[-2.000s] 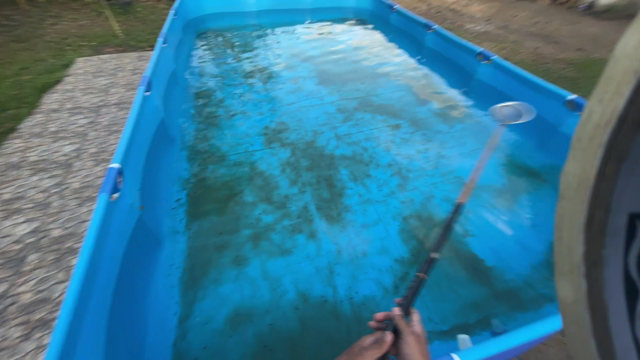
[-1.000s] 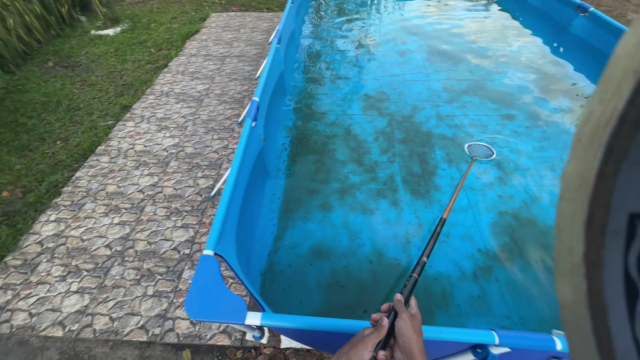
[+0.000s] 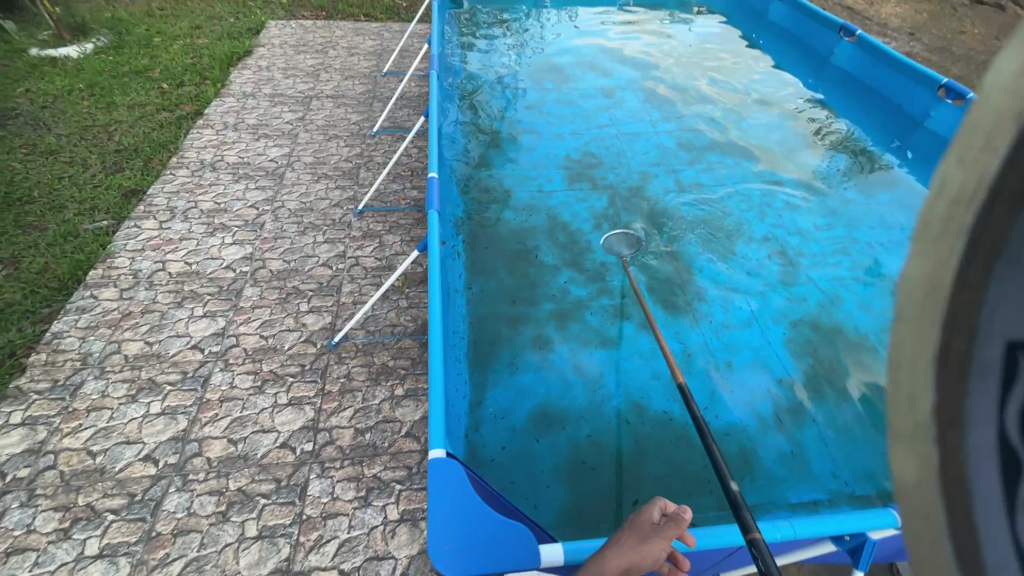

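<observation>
A long pole (image 3: 704,424), black near me and brown toward its far end, reaches out over the near rim of a blue frame pool (image 3: 432,320). At its tip a small round mesh skimmer net (image 3: 622,242) lies at the water surface, with ripples beside it. My left hand (image 3: 650,538) is off the pole, just to its left above the near rim, fingers loosely curled and holding nothing. My right hand is out of view, as is the pole's near end. Dark patches of sediment show through the water on the pool floor.
Slanting white support legs (image 3: 380,296) of the pool stand on stone-patterned paving (image 3: 200,320) at the left. Grass (image 3: 96,152) borders the paving. A large round-edged object (image 3: 944,320), blurred and very close, blocks the right side.
My left hand has let go of the pole, which both hands held before. The net has swung left across the water, and my right hand has left the view.
</observation>
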